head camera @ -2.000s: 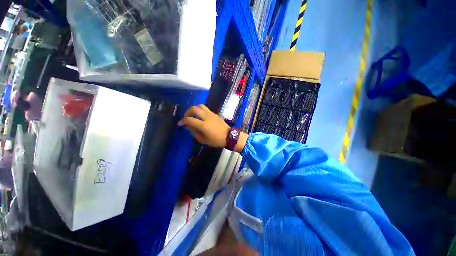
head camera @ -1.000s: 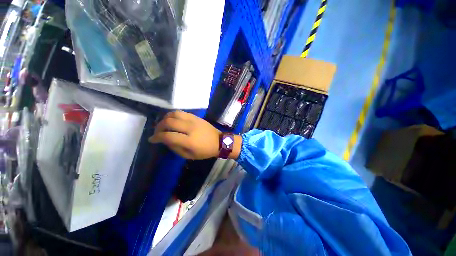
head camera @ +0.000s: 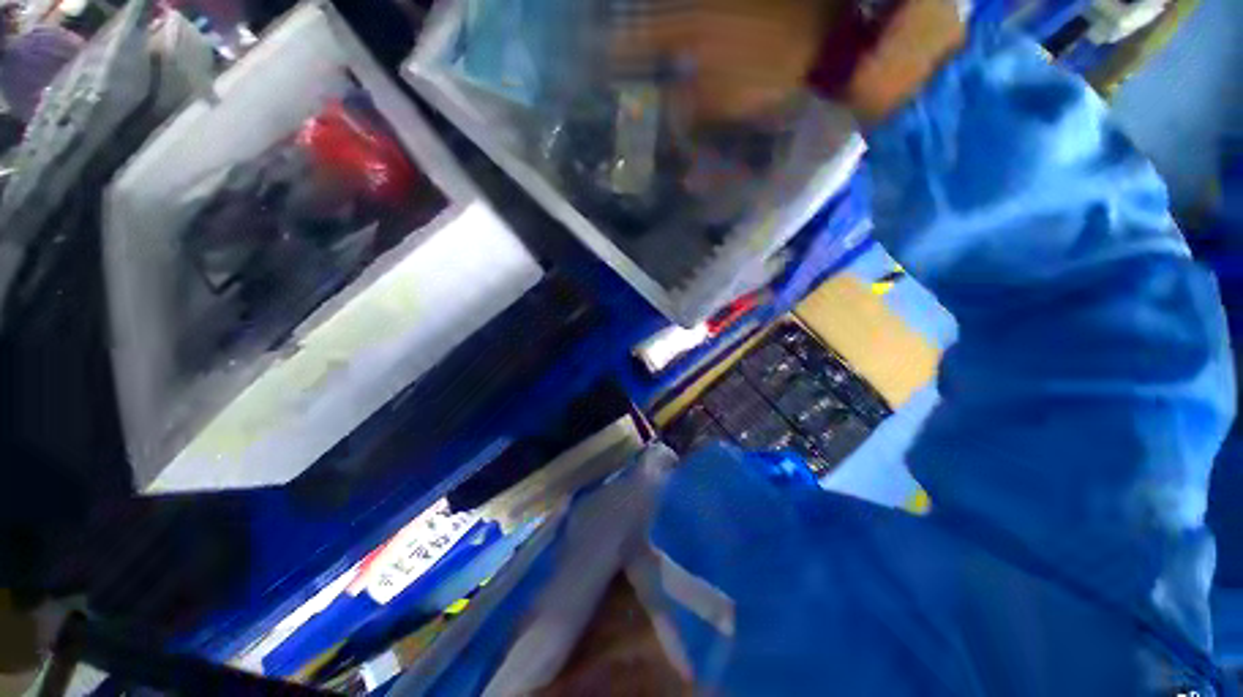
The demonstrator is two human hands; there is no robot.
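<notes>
My right hand (head camera: 729, 55) is blurred at the top edge, over the second white foam box (head camera: 641, 279). Its fingers are unclear, and whether it holds anything cannot be told. A light-blue sheet (head camera: 511, 48) and a clear plastic bag (head camera: 579, 150) with small parts lie in that box, partly behind the hand. The first white foam box (head camera: 395, 334) is to the left, with a red bundle (head camera: 357, 153) and jumbled dark parts (head camera: 259, 245) inside. My left hand is out of view.
Below the boxes run blue shelf beams (head camera: 559, 341) and a lower shelf with a white label (head camera: 425, 545). An open carton (head camera: 872, 334) holding black compartment trays (head camera: 784, 402) stands on the light-blue floor. My blue sleeve (head camera: 1050, 272) fills the right side. Clear bags (head camera: 82, 150) lie at the far left.
My right hand has moved from beside the boxes up over the second box. The view has turned, and the first box now appears higher and larger.
</notes>
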